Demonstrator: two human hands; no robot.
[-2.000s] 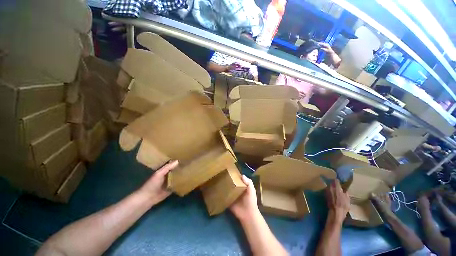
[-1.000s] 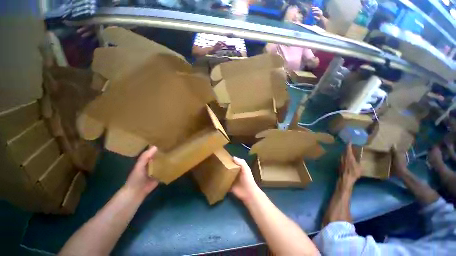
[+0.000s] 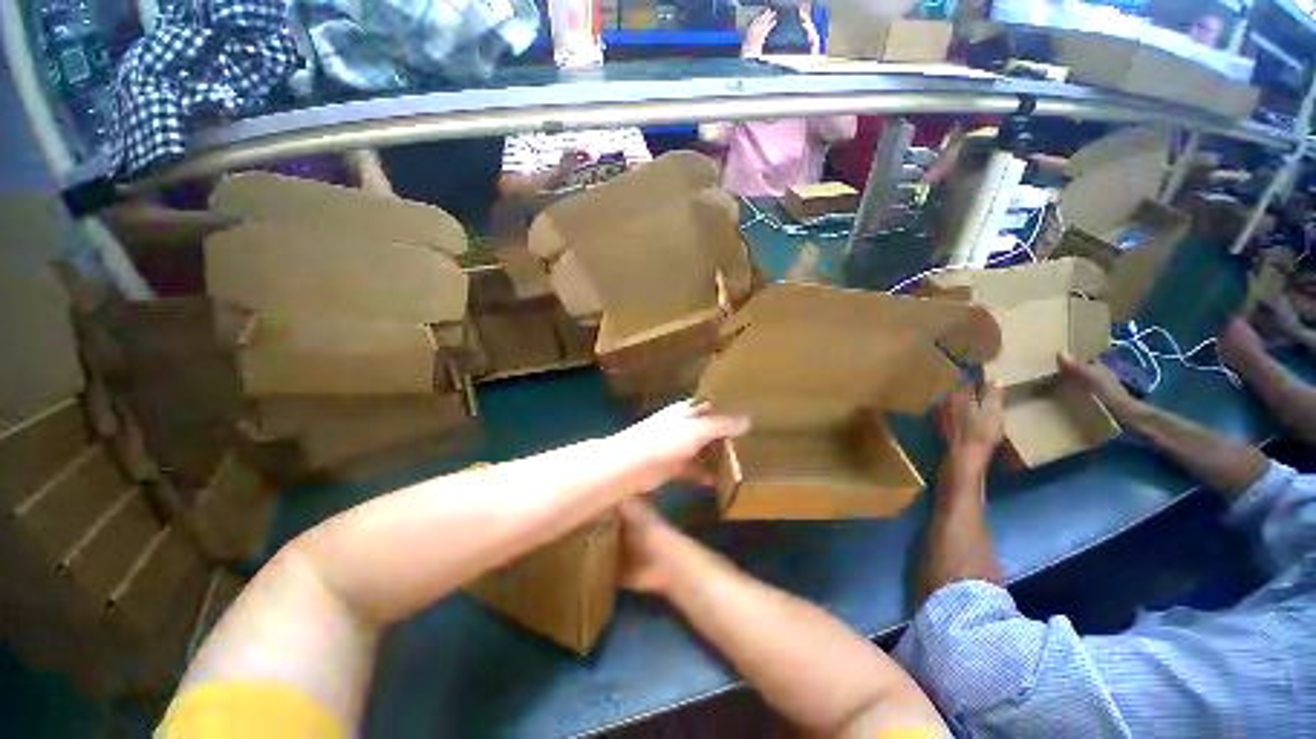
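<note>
An open mailer box (image 3: pixel 816 469) with its lid raised is in front of me, right of centre. My left hand (image 3: pixel 707 436) reaches across and grips its left side wall. A brown cardboard box (image 3: pixel 556 578) stands tilted at lower centre, partly hidden behind my left forearm. My right hand (image 3: pixel 650 546) is against its right side, with the fingers partly hidden behind it. Whether the box touches the table cannot be told.
Stacked open boxes stand at the left (image 3: pixel 339 368) and back centre (image 3: pixel 650 274); more brown boxes (image 3: pixel 87 534) pile at the far left. A neighbour's hands hold another open box (image 3: pixel 1061 412) at the right. A metal rail (image 3: pixel 577 113) crosses above; white cables lie behind.
The open box held between both hands has left them. My left hand has moved right onto another open box. My right hand stays with the brown box, now lower and more to the left.
</note>
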